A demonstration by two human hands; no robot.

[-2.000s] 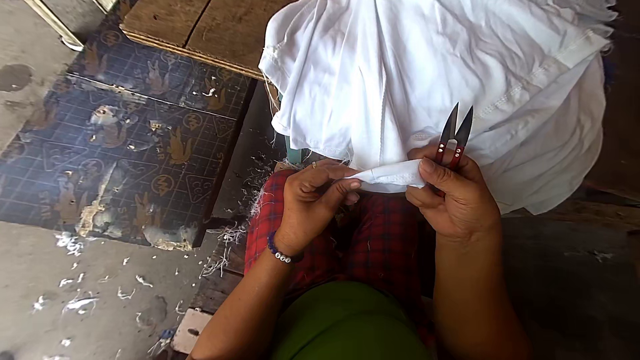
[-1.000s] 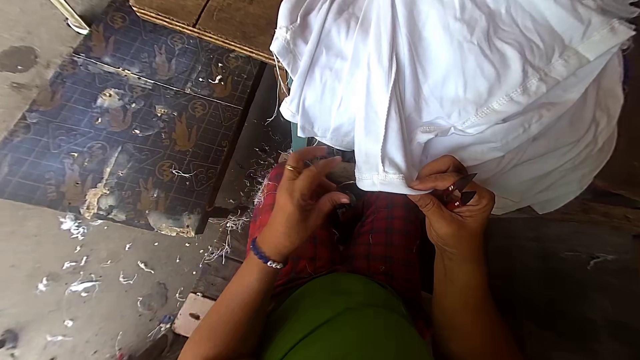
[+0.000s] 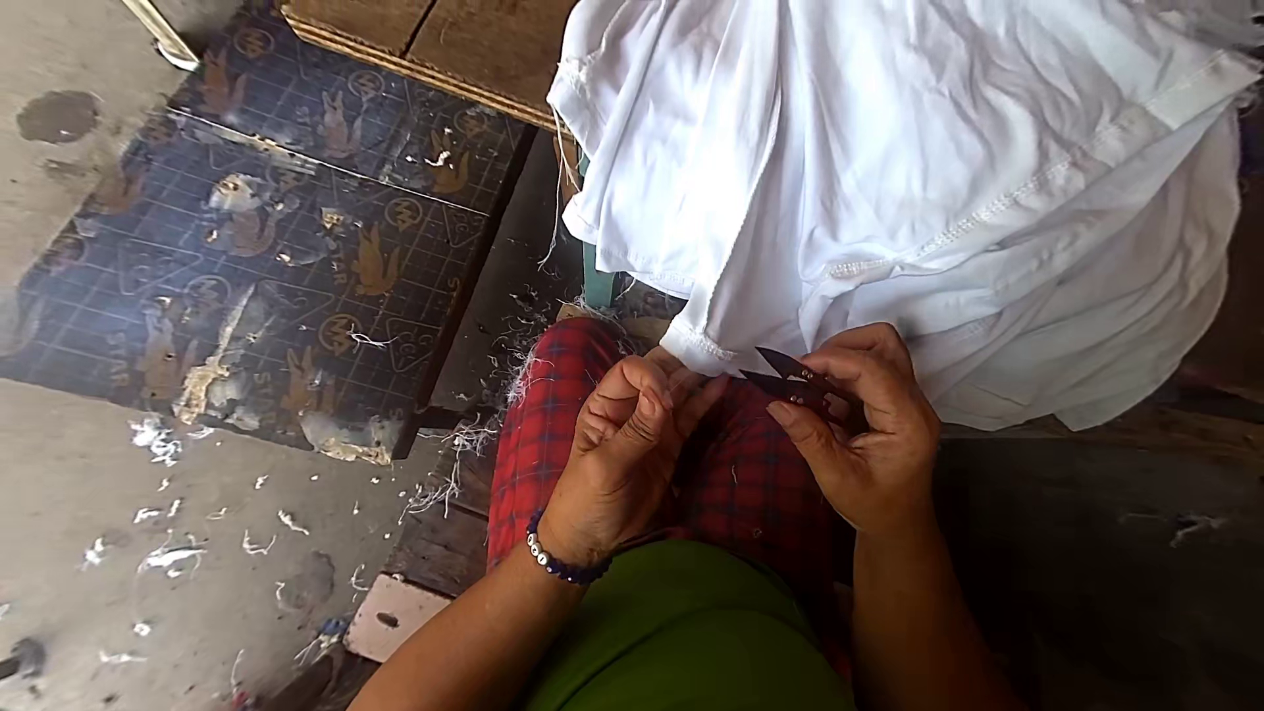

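White knit fabric garments (image 3: 889, 148) lie in a heap in front of me, with a stitched hem edge hanging over my lap. My right hand (image 3: 869, 425) holds a pair of thread snips (image 3: 795, 383), their dark blades apart and pointing left at the hem. My left hand (image 3: 632, 444) is at the hem's lower edge, thumb and index finger pinched together, other fingers by the cloth. Whether a thread is between the fingertips is too small to tell.
A dark printed plywood board (image 3: 247, 257) lies at left. A wooden tabletop (image 3: 474, 49) is behind it. Thread scraps (image 3: 173, 555) litter the concrete floor, and more cling to my red plaid trouser leg (image 3: 543, 415). A wooden bench edge (image 3: 449, 543) shows beside me.
The snips have swung from lying within my right hand to pointing left at the cloth. My left hand has moved to the hem, and its thumb and index finger have closed together.
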